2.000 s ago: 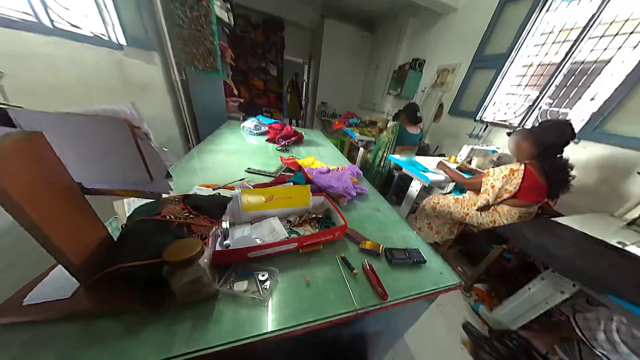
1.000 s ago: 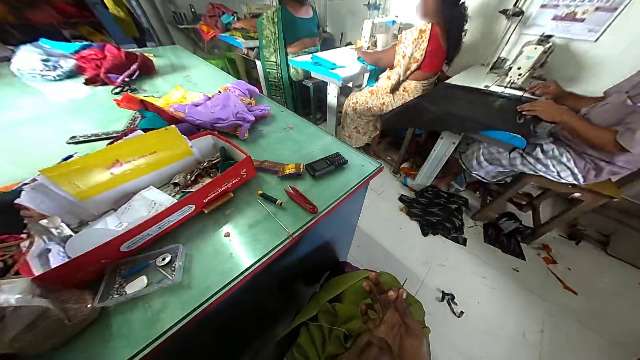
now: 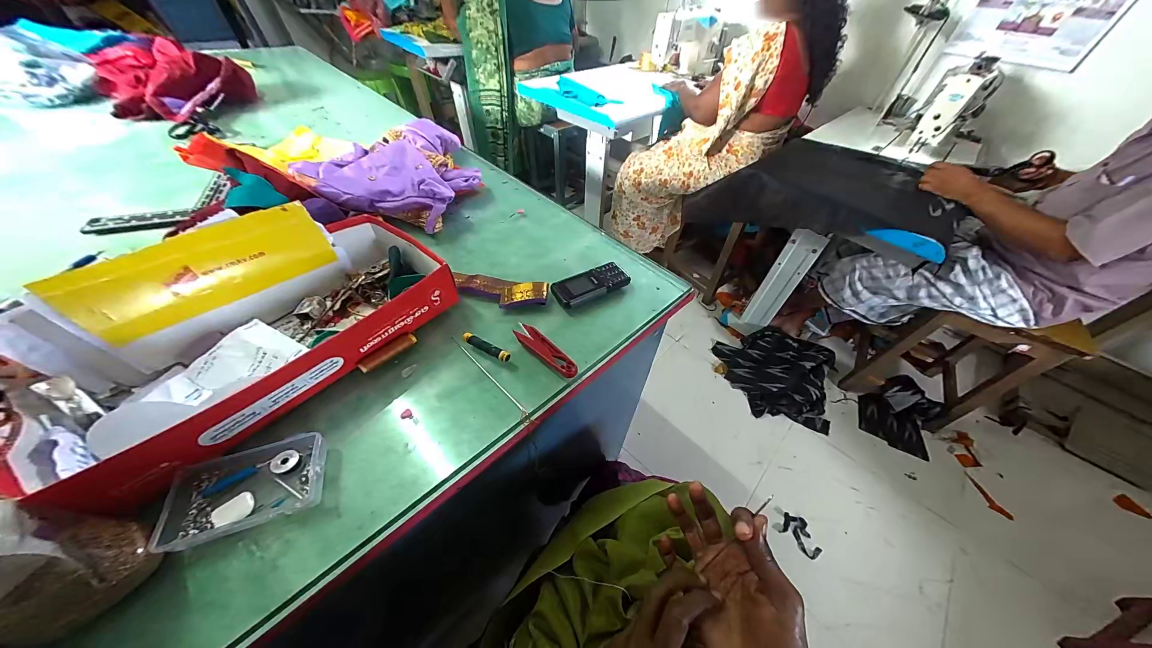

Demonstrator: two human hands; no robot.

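Palm up at the bottom, my right hand (image 3: 751, 571) has a thin needle-like item (image 3: 765, 505) sticking out at its thumb and fingertip. My left hand (image 3: 666, 612) lies against the right palm, its fingers curled; whether it holds anything is hidden. Beneath and left of both hands is olive-green cloth (image 3: 603, 562), with a pale thread lying over it. On the green table (image 3: 360, 459) nearby are red thread snips (image 3: 545, 351), a black and yellow small tool (image 3: 487, 347), a thin metal rod (image 3: 490, 378) and a black keypad phone (image 3: 590, 284).
A red box (image 3: 261, 409) of odds and ends and a clear plastic tray (image 3: 243, 490) with a bobbin stand left. Purple cloth (image 3: 396, 171) lies behind. The table edge runs beside my lap. Other people sit at sewing machines; black patterned cloth (image 3: 778, 373) is on the floor.
The view has swung down and right from the table. Both hands and the green cloth were out of view two seconds ago. Since one second ago, the right-hand fingers have spread somewhat apart.
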